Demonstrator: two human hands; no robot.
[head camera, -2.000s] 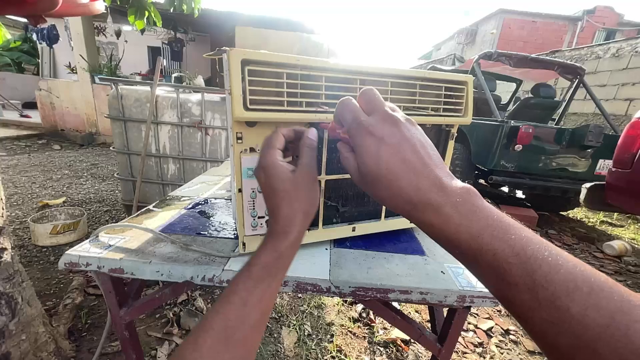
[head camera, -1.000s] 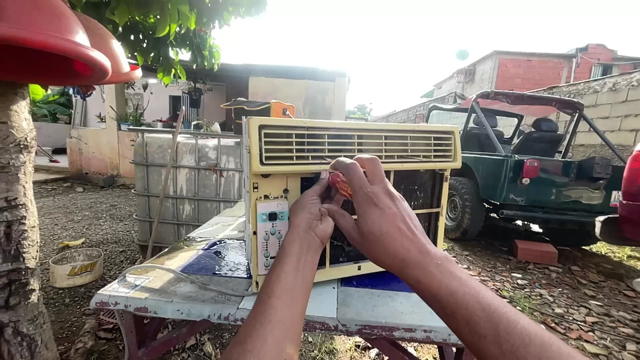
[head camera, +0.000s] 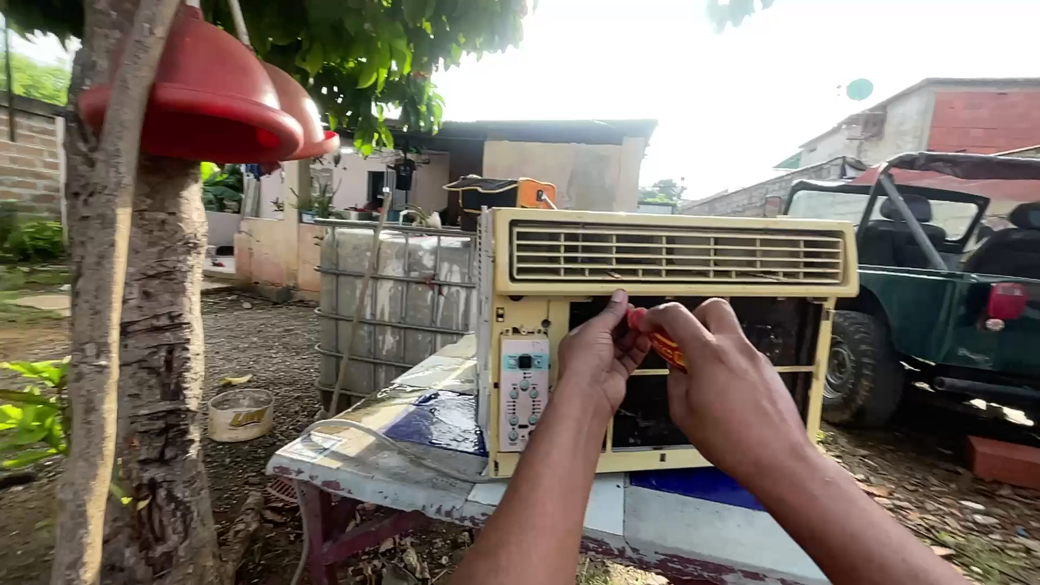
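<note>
A cream window air conditioner (head camera: 524, 252) stands on a tiled outdoor table (head camera: 561, 508), its slatted vent on top and its control panel (head camera: 524, 390) at the left of the front. My right hand (head camera: 723, 382) grips a red and yellow handle (head camera: 665, 348), which looks like a screwdriver's, before the dark opening under the vent. Close beside it, my left hand (head camera: 597, 349) is raised with the thumb up and the fingers curled near the tool's red end. Whether the left fingers hold anything is hidden. The tool's tip cannot be seen.
A grey cable (head camera: 390, 439) runs over the table's left part, near a wet blue tile. Behind stand a caged water tank (head camera: 398, 301) and an orange and black tool bag (head camera: 504, 195). Red bell-shaped feeders (head camera: 219, 97) hang by the tree at left. A green jeep (head camera: 942, 325) is parked at right.
The view has swung left and up, bringing in the tree and the red feeders. Both hands stay together at the front of the air conditioner, just under the vent.
</note>
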